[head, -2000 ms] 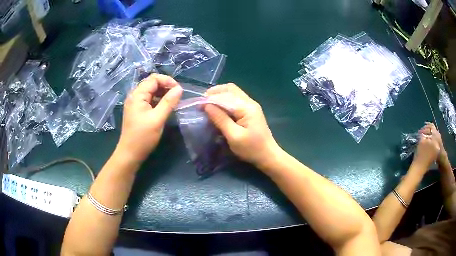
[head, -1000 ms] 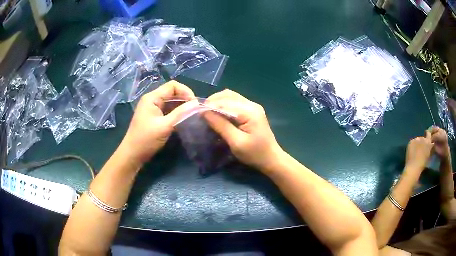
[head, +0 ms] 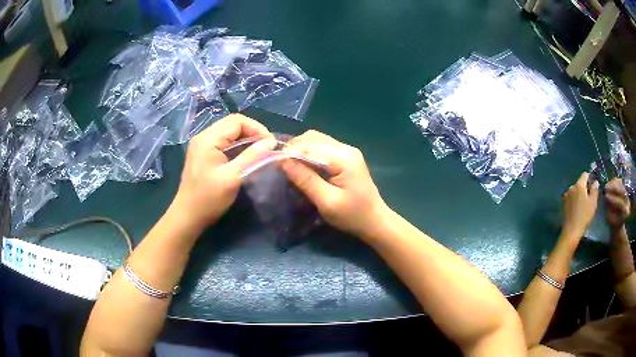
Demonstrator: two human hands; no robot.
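A clear zip-lock bag (head: 272, 199) hangs from my fingers over the near middle of the bench, with something dark low inside it. My left hand (head: 220, 164) pinches the left part of its mouth. My right hand (head: 335, 178) pinches the right part, thumb below the pinkish-white seal line. Both hands are close together. The left pile of bags (head: 160, 84) lies loosely beyond my left hand. The right pile of bags (head: 491, 115) is compact, with bright glare, beyond my right hand. Whether the seal is closed cannot be told.
A far-left pile of bags (head: 38, 153) lies behind a white power strip (head: 52, 268) with a curving cord (head: 94, 221). A blue bin (head: 180, 10) stands at the far edge. Another person's hands (head: 580, 206) are at the right edge, near yellow-green scraps (head: 605, 94).
My left hand has moved slightly right, closer to my right hand, along the bag's mouth. The other person's hands have shifted and moved apart since the last frame. The piles look nearly unchanged.
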